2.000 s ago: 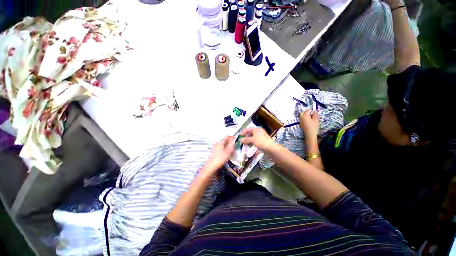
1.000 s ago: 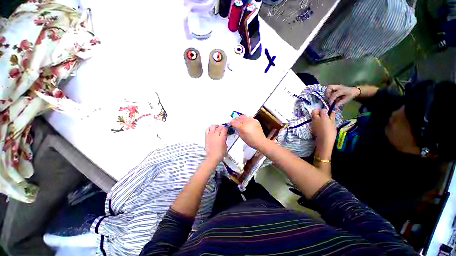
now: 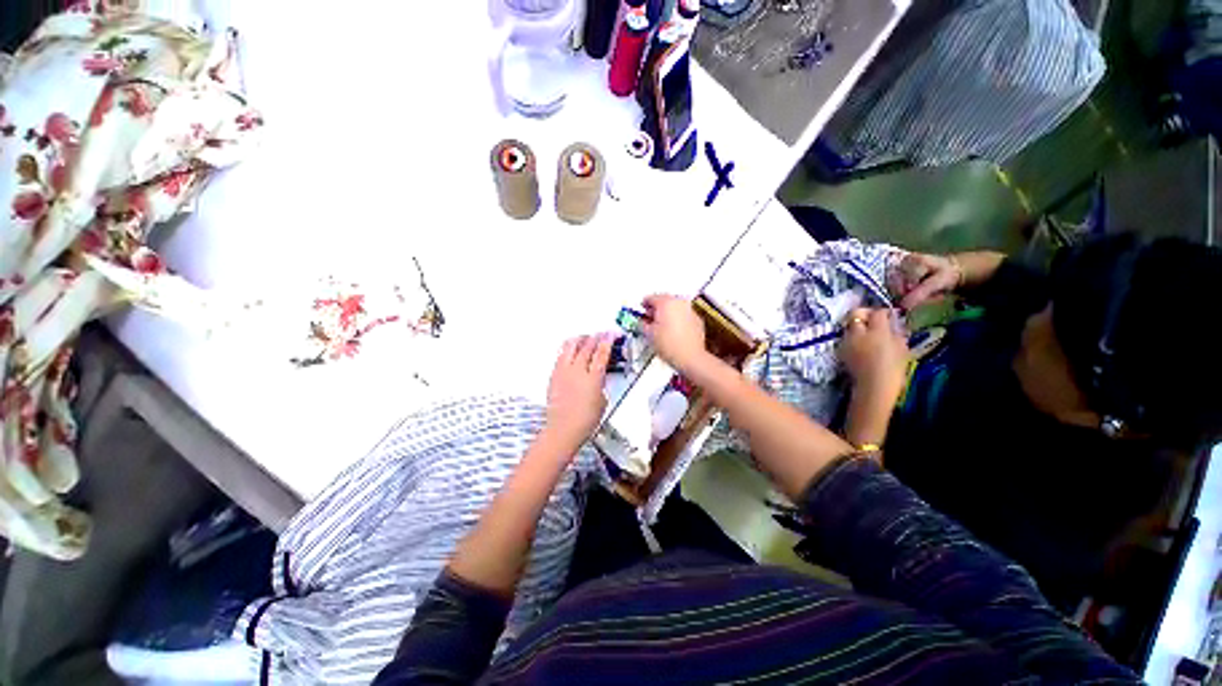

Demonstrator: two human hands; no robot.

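My left hand (image 3: 579,382) rests at the table's front edge, fingers over a small dark item (image 3: 617,354); whether it grips it is hard to tell. My right hand (image 3: 674,330) is just right of it, with its fingertips on a small green and dark packet (image 3: 630,320) on the white table. The open wooden drawer (image 3: 725,326) lies under my right hand and holds clear and white items. The striped garment (image 3: 426,489) hangs over the table edge to the left of my left hand.
Two brown thread cones (image 3: 579,184) stand on the table before a dark phone (image 3: 674,102) and spools. A floral garment (image 3: 81,228) is heaped at left. Red and dark scraps (image 3: 351,322) lie mid-table. A person at right handles striped cloth (image 3: 820,298).
My hands have drawn slightly apart; the green packet now shows at my right fingertips and the dark item by my left. Two seconds ago both hands were together over the drawer.
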